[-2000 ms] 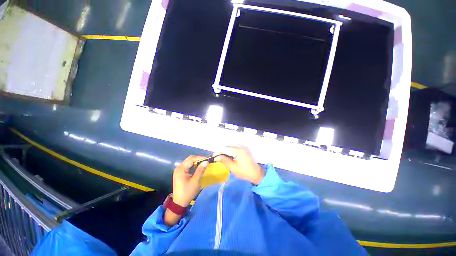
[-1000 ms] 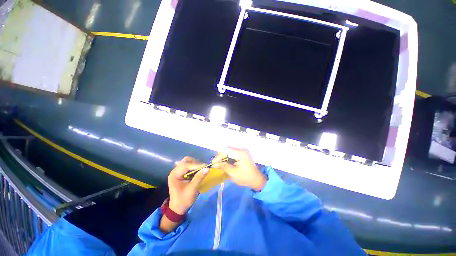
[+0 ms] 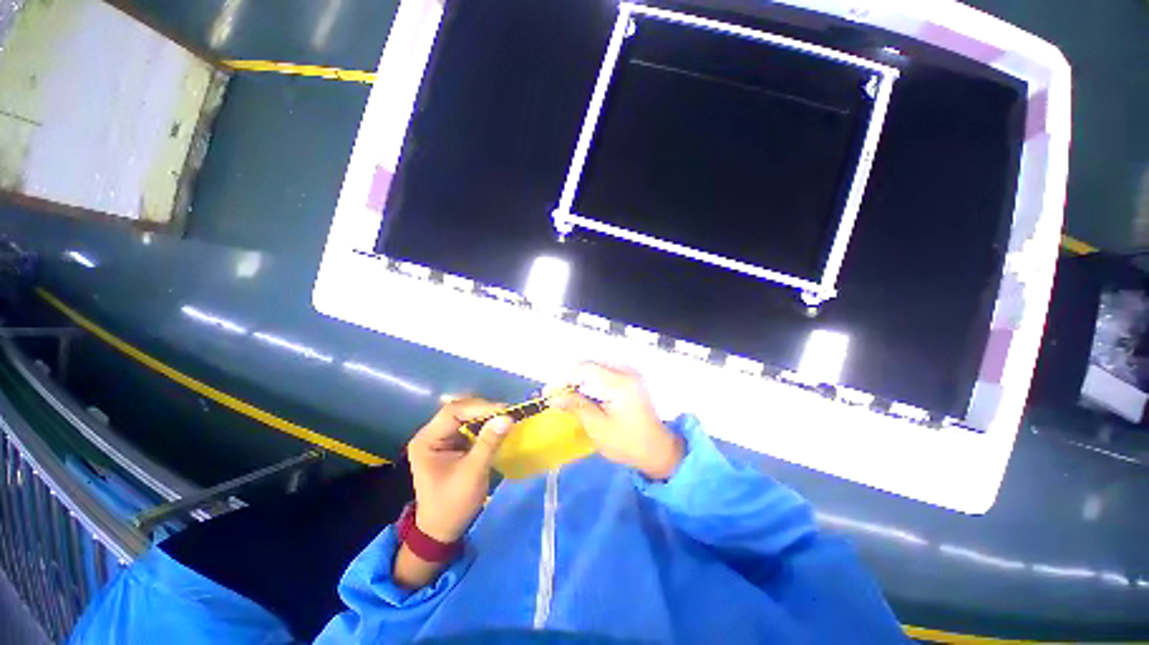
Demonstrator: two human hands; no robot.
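A bright yellow backing sheet (image 3: 544, 449) with a dark strip along its upper edge is held between both hands, in front of my blue jacket. My left hand (image 3: 451, 464), with a red band at the wrist, grips its left end with thumb and fingers. My right hand (image 3: 617, 422) pinches the right end of the dark edge. Whether a small piece is between the right fingertips is too small to tell. Beyond the hands, a glossy black display panel (image 3: 479, 139) lies in a white foam tray (image 3: 882, 444), with small white tabs along its near edge.
A thin white rectangular frame (image 3: 699, 255) with corner cups lies on the panel. A pale board (image 3: 101, 107) is at the upper left. Metal rails (image 3: 76, 441) are at the lower left. A dark object with clear wrapping (image 3: 1115, 347) is at the right edge. Green floor has yellow lines.
The yellow sheet has turned so more of its yellow face and the dark row show. Both hands stay on it. The tray and panel sit slightly further right in view.
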